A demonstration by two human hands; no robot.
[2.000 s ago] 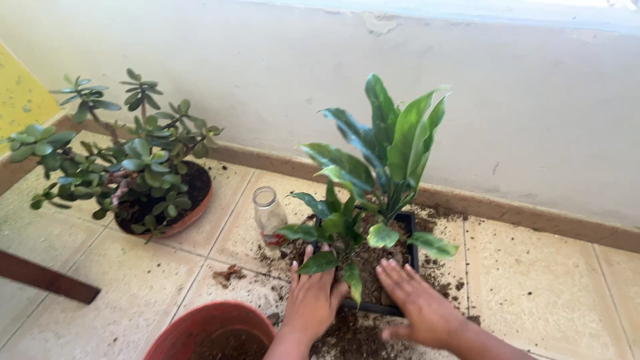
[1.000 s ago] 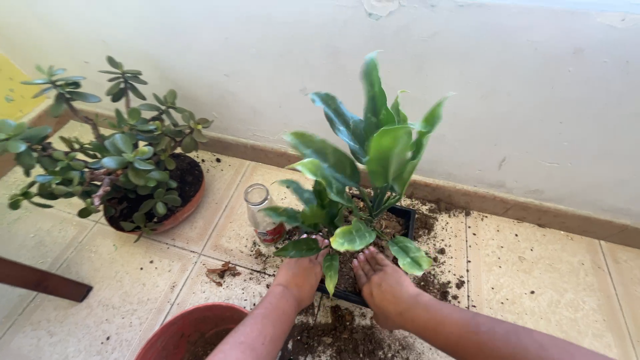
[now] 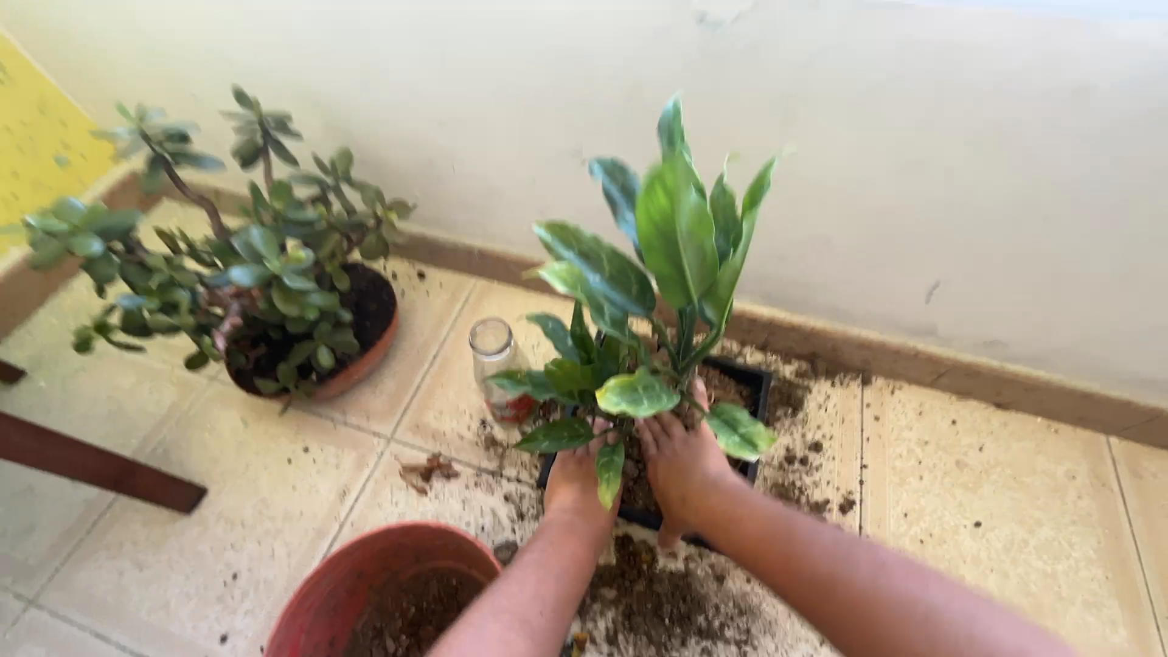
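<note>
A leafy green plant (image 3: 677,228) stands upright in soil in a black rectangular planter (image 3: 762,392), with a smaller leafy plant (image 3: 570,370) at its left. My right hand (image 3: 680,461) lies on the soil at the base of the taller plant, fingers pointing in among the stems and its thumb near the planter's front rim. My left hand (image 3: 579,484) is at the front left of the planter beneath the smaller plant's leaves, which hide its fingertips. Whether the left fingers are apart or closed cannot be seen.
A clear glass bottle (image 3: 493,365) stands left of the planter. A red pot (image 3: 310,589) with soil is at the front. Further left are a jade plant (image 3: 274,265) in a terracotta bowl (image 3: 365,365) and a dark wooden leg (image 3: 109,461). Loose soil (image 3: 675,598) covers floor tiles.
My right hand has moved left and inward from the planter's right side to the taller plant's base. My left hand stays around the planter's front left.
</note>
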